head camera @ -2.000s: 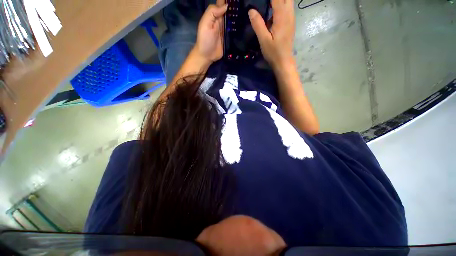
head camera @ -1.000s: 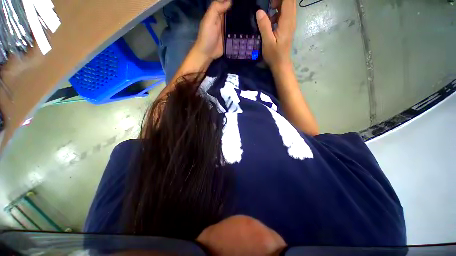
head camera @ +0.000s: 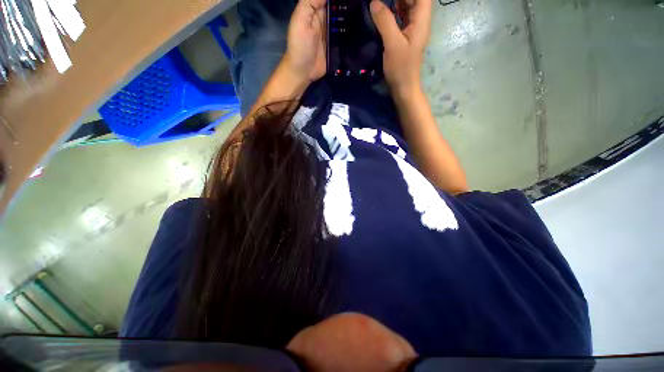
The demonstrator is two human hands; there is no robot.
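A smartphone (head camera: 354, 43) is held upright at the lap at the top of the view. Its screen is dark with small red and blue marks, and its far end is cut off by the frame's top edge. My left hand (head camera: 307, 40) is bare and grips the phone's left side. My right hand (head camera: 405, 47) is bare and holds the right side, its thumb over the screen's edge. The fingers under the phone are mostly hidden.
A brown bench (head camera: 109, 54) curves across the upper left, with silver ribbon (head camera: 18, 40) and white strips (head camera: 60, 33) on it. A blue plastic stool (head camera: 156, 98) stands below. A white surface (head camera: 619, 254) is at the right. Long hair hangs across the left side.
The phone's lit keypad from one second ago is replaced by a dark screen with small coloured marks. The phone and hands sit slightly higher in view. My right thumb has moved slightly up the phone.
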